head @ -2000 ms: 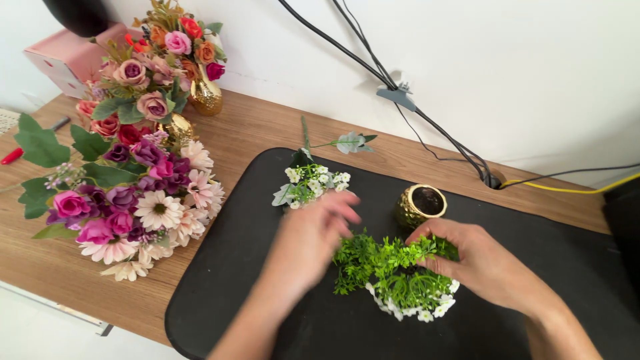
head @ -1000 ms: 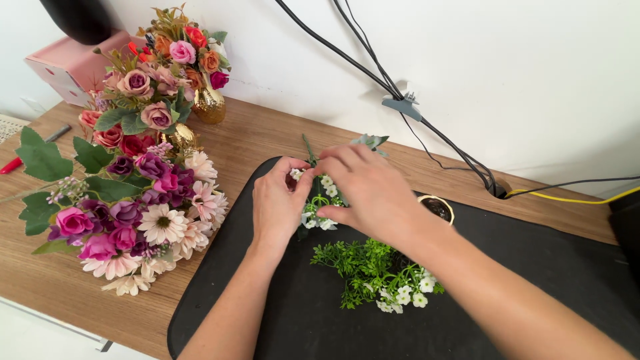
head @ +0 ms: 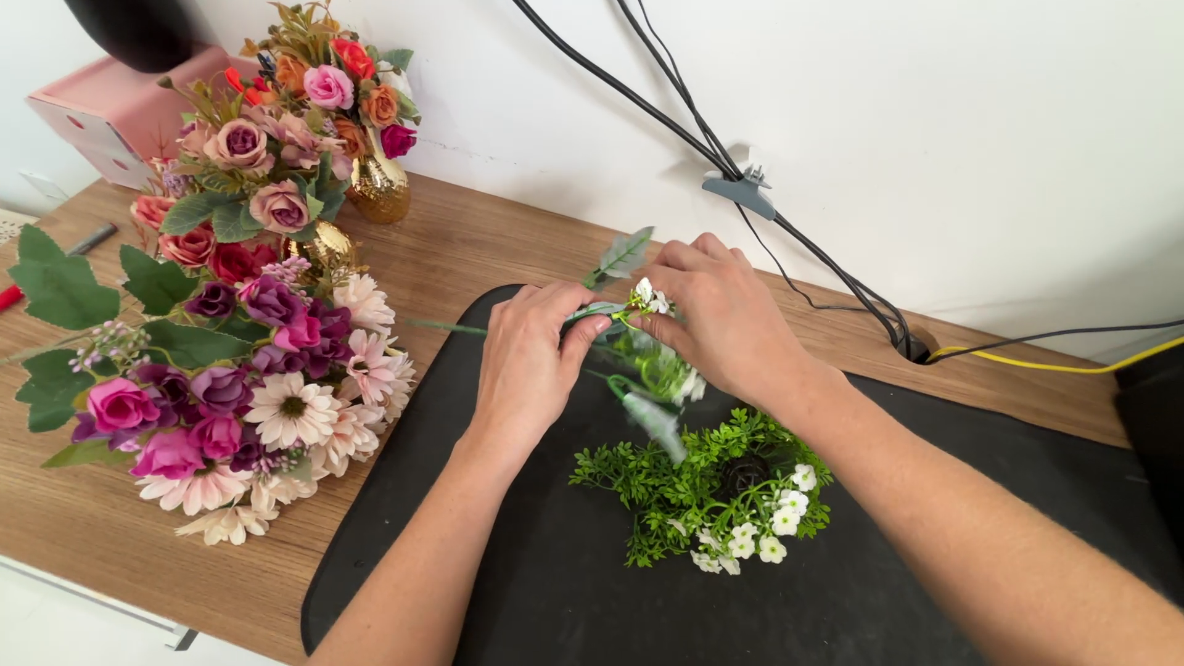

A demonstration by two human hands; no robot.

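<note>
My left hand (head: 536, 356) grips the green stem of an artificial spray with white flowers and grey-green leaves (head: 652, 370); the stem's end pokes out to the left of the hand. My right hand (head: 717, 310) pinches a small cluster of white blossoms (head: 647, 296) at the top of that spray. Parts of the spray are blurred below the fingers. Just beneath, a green leafy ring with white flowers (head: 740, 499) lies on the black mat (head: 555, 573), dark at its centre. The small gold pot is hidden behind my right hand or arm.
Artificial bouquets of purple, pink and cream flowers (head: 222, 388) and of dusty roses (head: 240, 148) fill the left of the wooden desk (head: 444, 222), with gold vases (head: 379, 185) and a pink box (head: 139, 102). Black cables (head: 647, 111) and a yellow cable (head: 1045, 364) run along the back.
Both hands have lifted the white-flowered spray from the mat, turning its stem to point left. Two seconds ago my right hand was at the green ring; it has since moved to the spray.
</note>
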